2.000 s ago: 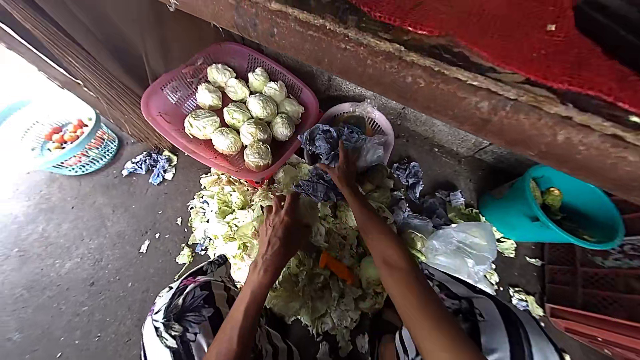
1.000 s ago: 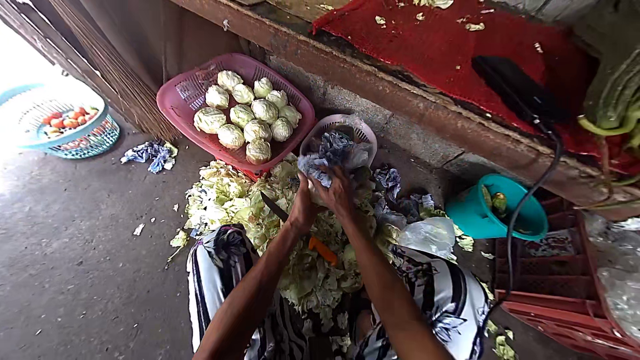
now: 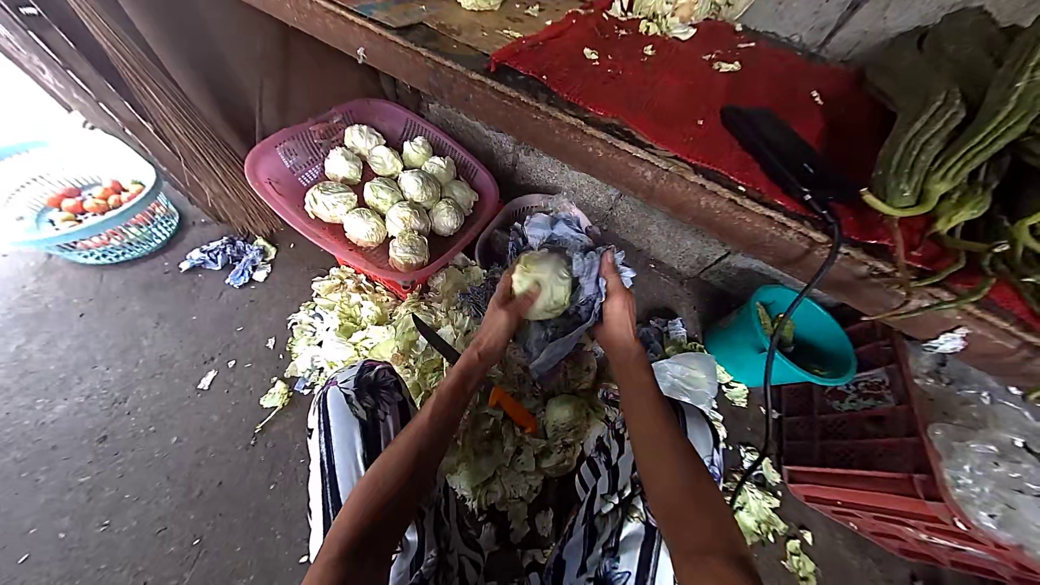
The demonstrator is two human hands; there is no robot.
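Note:
My left hand point(image 3: 505, 315) grips a pale green cabbage head point(image 3: 543, 284) from its left side. On the right, my right hand point(image 3: 615, 305) holds crumpled blue-grey wrapping paper point(image 3: 561, 329) that hangs open beside and beneath the cabbage. A knife with an orange handle point(image 3: 513, 409) and a dark blade lies on the heap of loose cabbage leaves point(image 3: 357, 325) between my knees, partly hidden by my left forearm. Several trimmed cabbages point(image 3: 408, 219) sit in a pink plastic basket point(image 3: 280, 175) beyond the heap. Behind the paper stands a smaller pale basket point(image 3: 496, 231), largely covered.
A light blue basket point(image 3: 122, 240) of tomatoes stands far left, near crumpled paper point(image 3: 231, 256). At right are a teal bucket point(image 3: 731, 337) and a red crate point(image 3: 853, 443). A ledge with red cloth point(image 3: 674, 97) holds green gourds point(image 3: 918, 154) and a black device point(image 3: 780, 154) whose cable hangs down.
The paper in my hands has come open, and a cabbage head now shows in it. My hands have moved apart from each other. The view has shifted, showing more of the ledge.

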